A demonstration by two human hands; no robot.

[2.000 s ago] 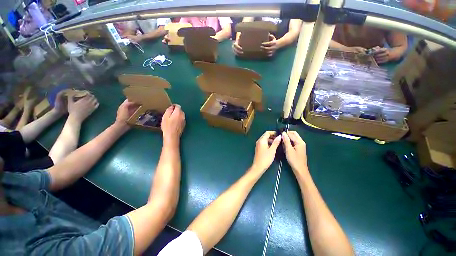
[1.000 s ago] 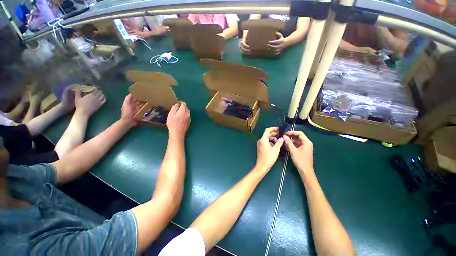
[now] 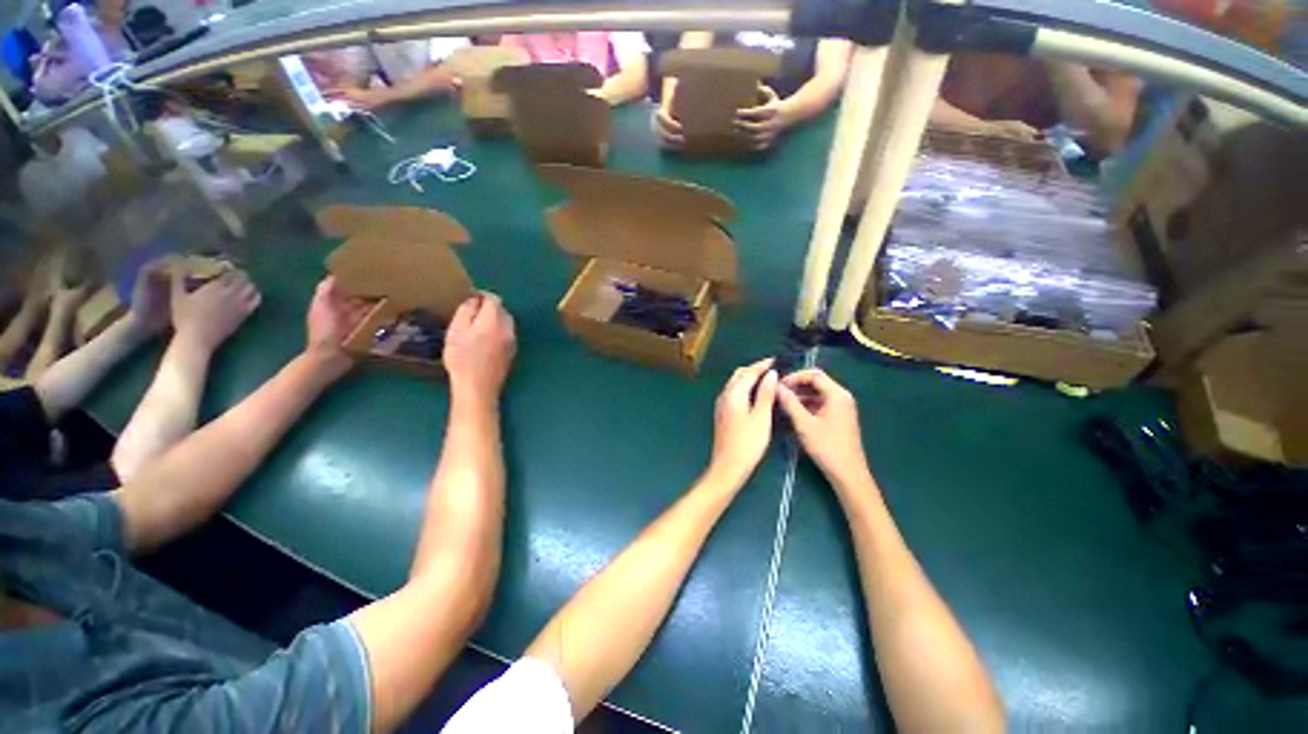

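Note:
My left hand (image 3: 745, 422) and my right hand (image 3: 825, 419) meet at the fingertips over the pale bench seam, just in front of the posts. They hold a small black item (image 3: 783, 387), probably a black cable, mostly hidden by the fingers. An open small mailer box (image 3: 631, 349) stands to the left of my hands, lid raised, with dark items and a greyish bag inside. A tangled pile of black cables (image 3: 1245, 552) lies at the right edge.
Pale upright posts (image 3: 865, 187) stand beyond my hands. A carton of clear bagged units (image 3: 1004, 349) is behind them at right, an open brown box (image 3: 1262, 399) beside it. A neighbour's hands (image 3: 478, 344) hold another mailer box at left. People sit opposite; a white cable (image 3: 435, 167) lies far left.
My hands stay together on the black item with small finger movements. The whole view has shifted slightly. The mailer boxes and cable pile keep their places on the bench.

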